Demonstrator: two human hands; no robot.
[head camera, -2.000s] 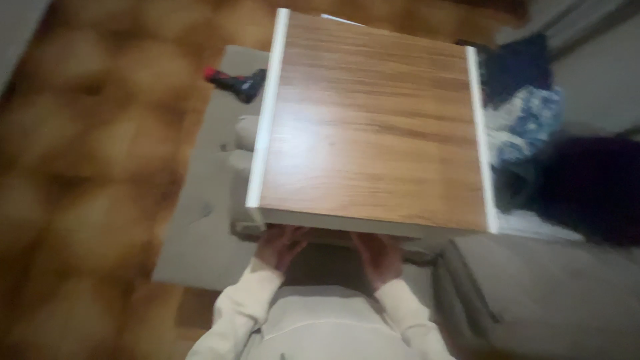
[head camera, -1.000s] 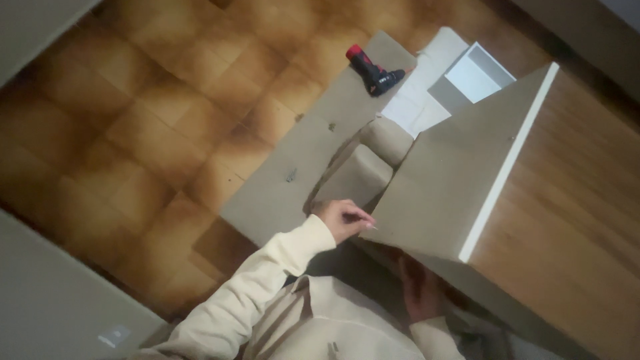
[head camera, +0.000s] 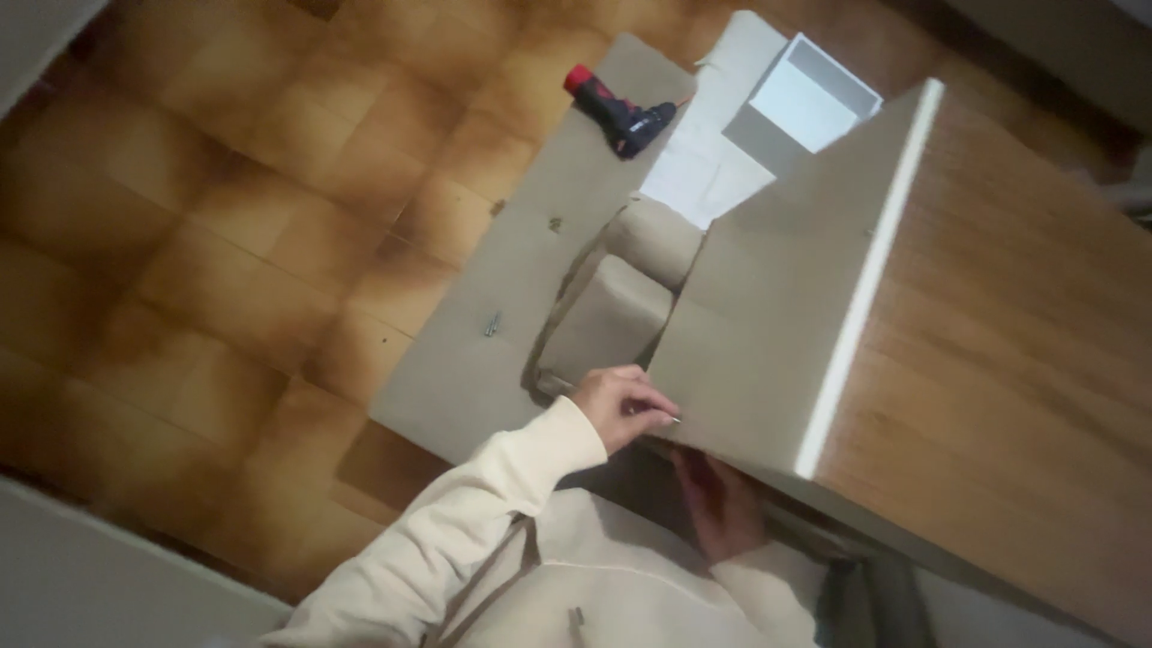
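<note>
A large box-like furniture piece (head camera: 765, 315) with a wood-grain top (head camera: 999, 360) and a white edge strip stands before me at the right. My left hand (head camera: 623, 407) is at its near lower corner, thumb and fingertips pinched on a small, thin, light-coloured piece too small to name. Below the near edge, my right hand (head camera: 718, 504) is partly hidden in shadow under the piece; whether it grips anything cannot be told. Small metal hardware pieces (head camera: 491, 325) lie on the grey padded surface (head camera: 450, 378) left of the furniture.
A black and red cordless drill (head camera: 621, 112) lies on the padded surface's far end. Beside it are a white sheet (head camera: 711, 171) and an open white box (head camera: 814, 94). Grey cushions (head camera: 607, 319) are wedged against the furniture. Brown tiled floor (head camera: 207, 297) spreads at left.
The view has turned toward the left side of the furniture. My left hand, under the near edge two seconds ago, is now at the near corner. The right hand remains beneath the edge.
</note>
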